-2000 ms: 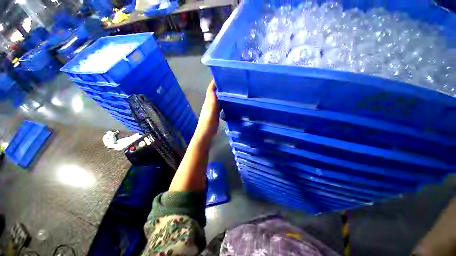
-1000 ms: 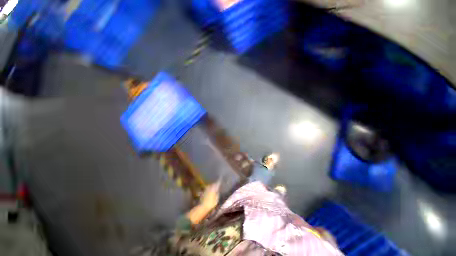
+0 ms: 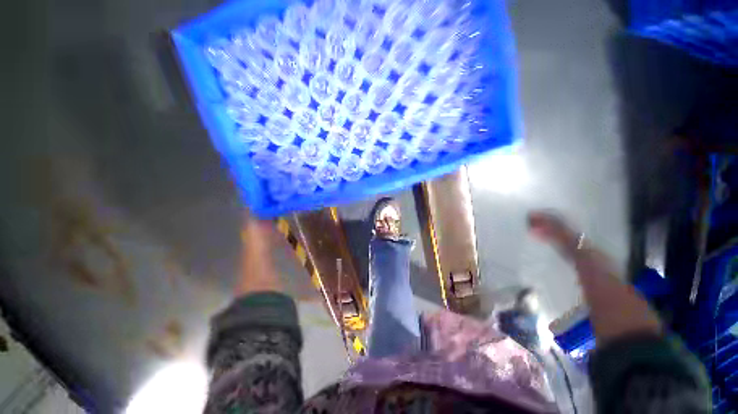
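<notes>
A blue tray (image 3: 380,192) filled with rows of clear round plastic parts (image 3: 356,101) sits in front of me, above pallet truck forks. My left hand (image 3: 258,234) is at the tray's near left corner; its fingers are hidden or blurred, so I cannot tell whether it grips. My right hand (image 3: 552,228) is to the right of the tray, apart from it, blurred and holding nothing visible.
Two worn pallet truck forks (image 3: 450,234) run towards me, with my shod foot (image 3: 387,217) between them. Yellow-black tape is beside the left fork. Blue trays (image 3: 688,28) stand at the upper right; more blue shapes are at the right edge.
The view has turned from a tall tray stack to the tray over the forks, now much closer. My left hand has left the stack and is at this tray's corner. My right hand has come into view.
</notes>
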